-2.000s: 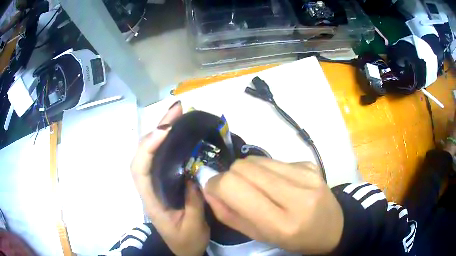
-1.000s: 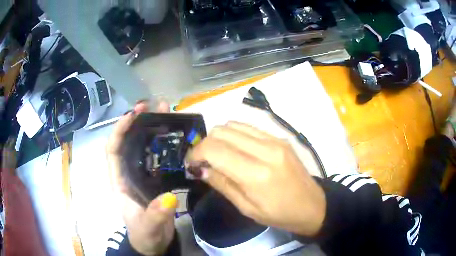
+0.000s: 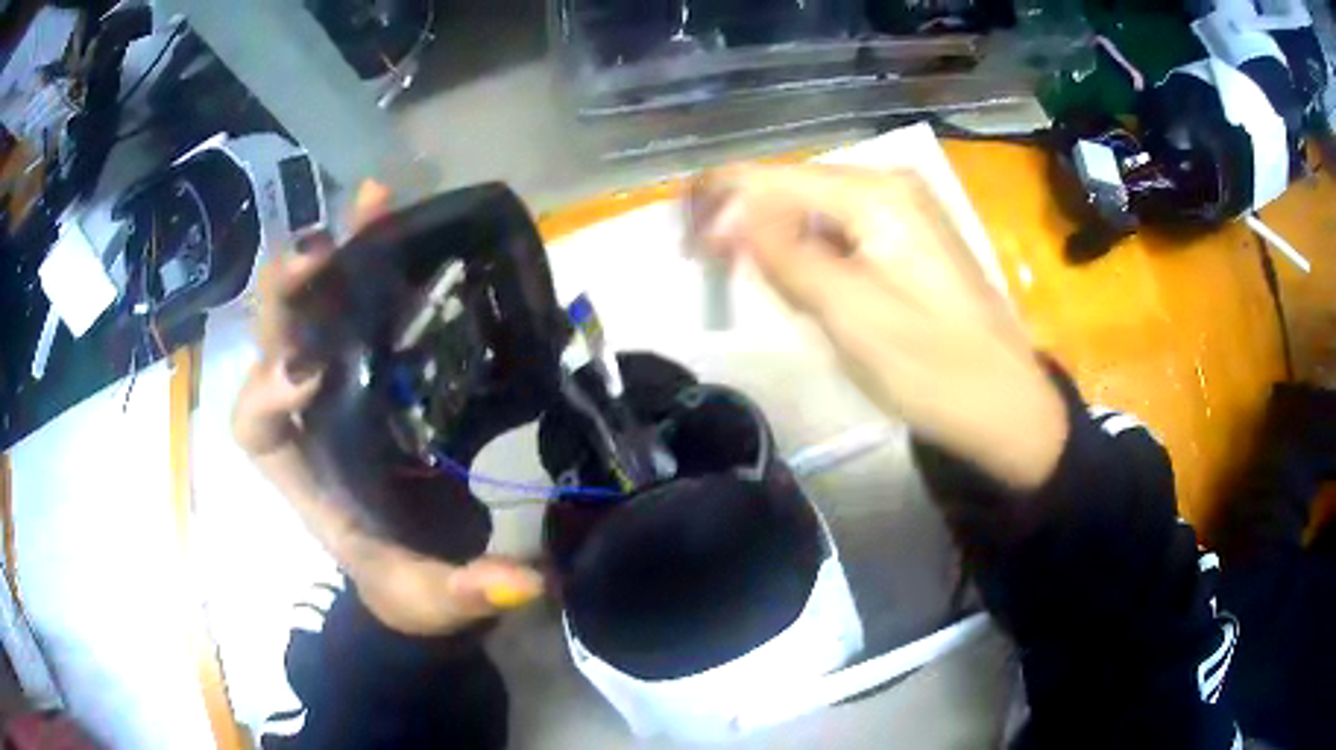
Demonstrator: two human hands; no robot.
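My left hand [image 3: 418, 586] holds the black camera head shell [image 3: 513, 264] by its outer side, open back towards me. The circuit board [image 3: 440, 344] shows inside. A thin blue wire [image 3: 513, 481] runs from it to the camera body [image 3: 689, 572], which lies below with its black part up and white cover towards me. A flat blue-tipped piece [image 3: 583, 325] sticks up from the body's opening. My right hand [image 3: 865, 279] is raised to the right, away from the shell, blurred. A small greyish strip [image 3: 717, 293] shows just below its fingertips; whether they hold it is unclear.
Clear plastic trays [image 3: 791, 95] stand at the back. A part-built camera [image 3: 220, 220] is at the left, another [image 3: 1209, 147] at the right on the orange tabletop [image 3: 1084, 322]. A grey post [image 3: 293, 88] rises at upper left. White sheets [image 3: 88, 513] lie left.
My right hand has moved from the shell up and to the right. The shell has moved up and tilted, uncovering the camera body and the blue wire. The black forked cable no longer shows.
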